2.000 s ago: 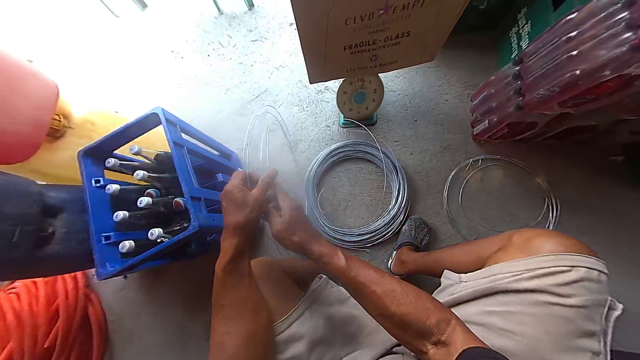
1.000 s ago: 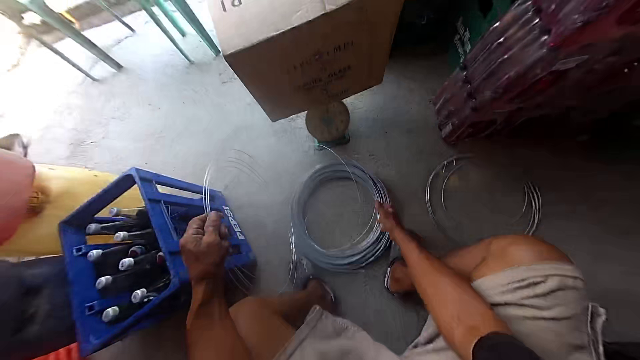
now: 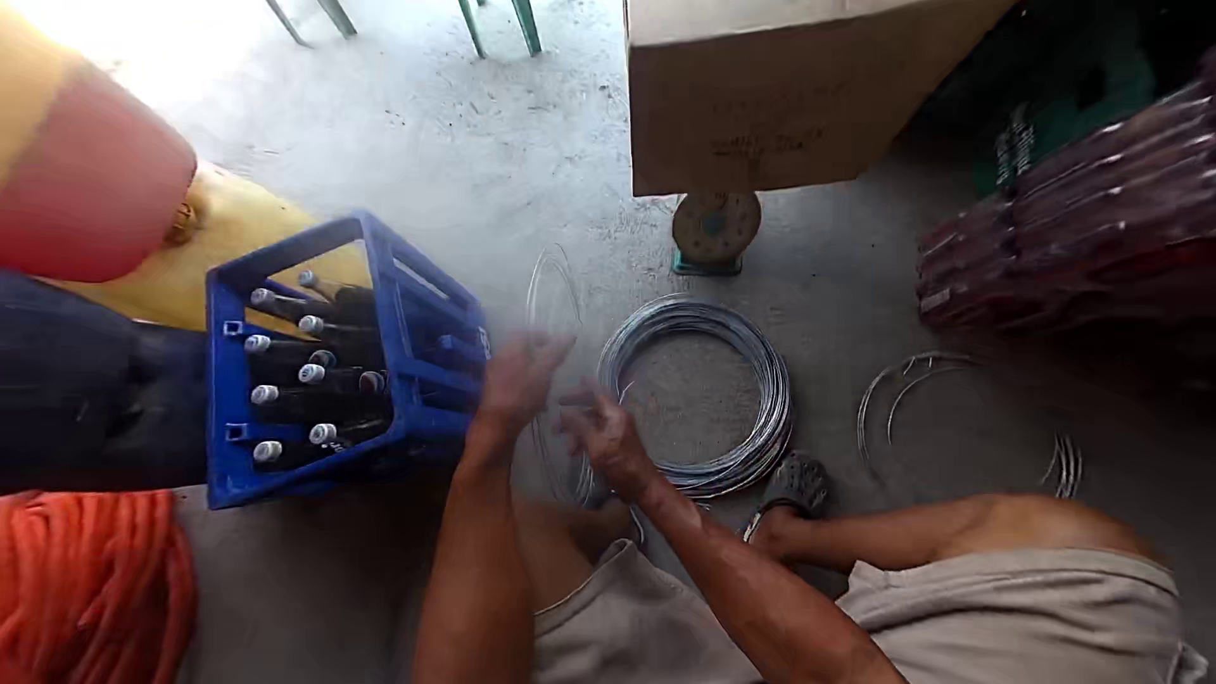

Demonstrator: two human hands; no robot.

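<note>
A large coil of metal wire (image 3: 774, 408) lies on the concrete floor in front of me. Left of it, my left hand (image 3: 521, 380) grips a small loop of thin wire (image 3: 532, 285), which rises above the fingers and hangs below them. My right hand (image 3: 606, 432) is close by at the left edge of the coil, blurred, its fingers partly spread; whether a strand lies between them I cannot tell. Curved pieces of cut wire (image 3: 864, 408) rest on the floor at the right, near my knee.
A blue plastic crate (image 3: 380, 313) of capped bottles stands at the left, beside orange material (image 3: 90, 579) and a yellow container (image 3: 252, 218). Ahead, a cardboard box (image 3: 760, 114) sits on a dial scale (image 3: 716, 228). Wrapped reddish bottles (image 3: 1083, 228) are stacked at the right. My shoe (image 3: 796, 486) is beside the coil.
My right hand has left the right side of the large coil and moved left, close to my left hand. Two seconds ago the hands were also together beside the crate.
</note>
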